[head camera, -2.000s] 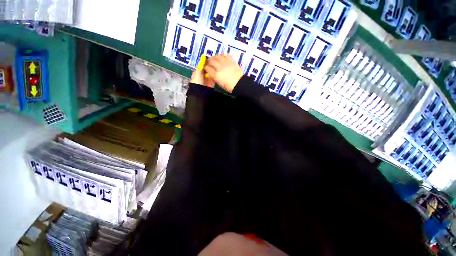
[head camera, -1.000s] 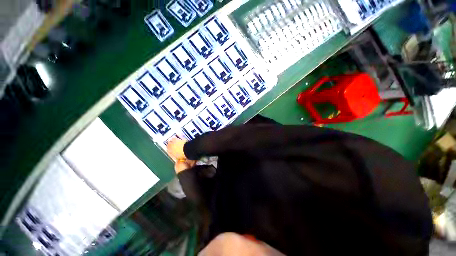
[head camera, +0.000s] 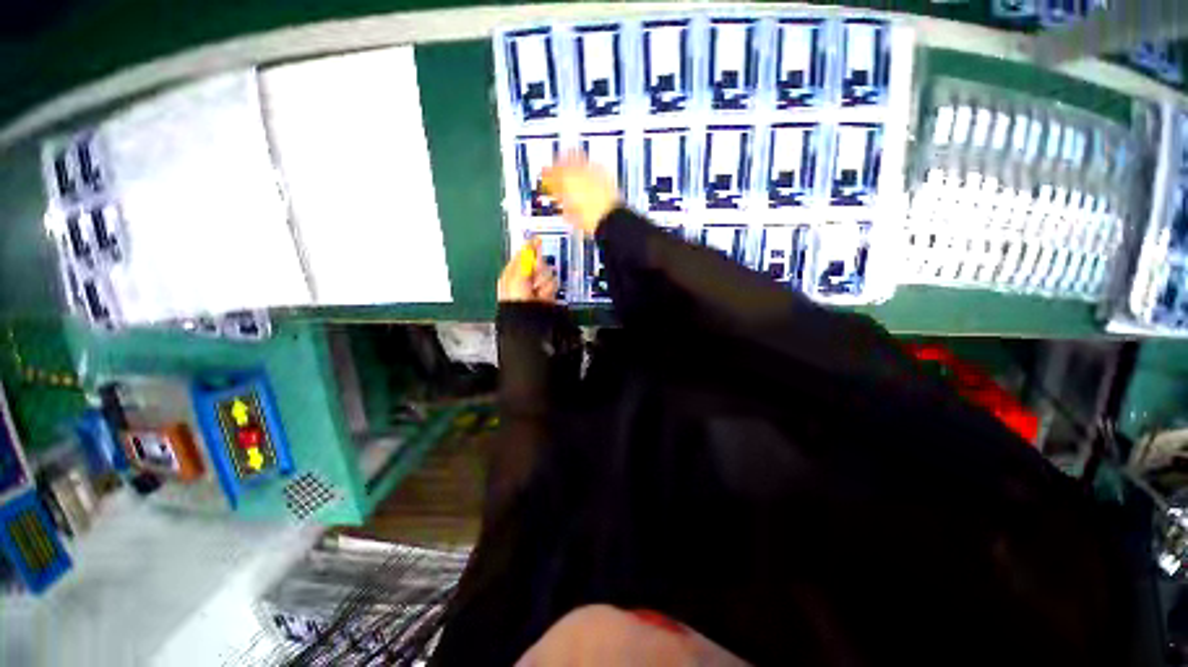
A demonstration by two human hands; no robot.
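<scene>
A panel sheet [head camera: 693, 111] with rows of blue-bordered printed panels lies on the green bench in front of me. My right hand [head camera: 577, 189] is over the left part of its middle row, blurred; I cannot tell whether it holds anything. My left hand [head camera: 526, 276] is at the sheet's lower left corner, by the bench's front edge, with a yellow finger cot showing. Its fingers are bent, and any small part between them is hidden. A clear parts tray [head camera: 1010, 196] with rows of pale parts lies to the right of the sheet.
White sheets [head camera: 358, 176] and a left-hand stack [head camera: 189, 196] lie at left over partly visible panels. More panels [head camera: 1173, 248] lie at the far right. Below the bench are a teal cabinet with a blue-framed control panel [head camera: 241, 437] and a red stool [head camera: 977, 388].
The view has turned, so the bench now runs nearly level across the top. My right hand has moved from the near left corner up to the middle row, apart from my left hand.
</scene>
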